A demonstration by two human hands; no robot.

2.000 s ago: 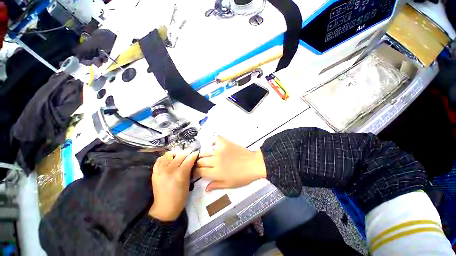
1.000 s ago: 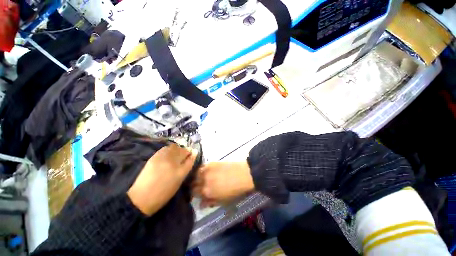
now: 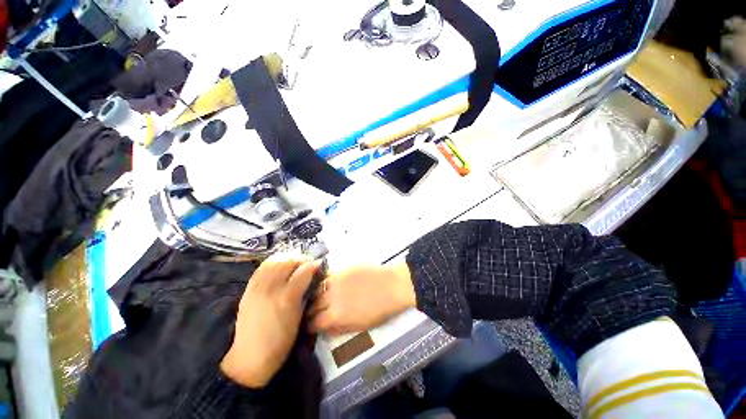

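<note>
A black cloth garment (image 3: pixel 180 319) lies bunched on the left of the white machine bed and hangs over its front edge. My left hand (image 3: pixel 270 315) lies on the garment just in front of the needle area (image 3: pixel 304 233), fingers bent onto the cloth. My right hand (image 3: pixel 360 299) is beside it on the right, its fingertips touching the cloth edge near the left fingers. Both hands hold the cloth between them. The fingertips and the exact cloth edge are partly hidden. The white sewing machine head (image 3: pixel 368 74) stands behind my hands.
A smartphone (image 3: pixel 406 171) and an orange-yellow small cutter (image 3: pixel 453 157) lie right of the needle area. A plastic-covered tray (image 3: pixel 581 164) is farther right. Black straps (image 3: pixel 278 123) drape over the machine head. More dark cloth (image 3: pixel 69 184) is heaped at the left.
Since one second ago, my left hand has turned more upright and the garment is spread farther left. My right hand stays close beside it and is less blurred.
</note>
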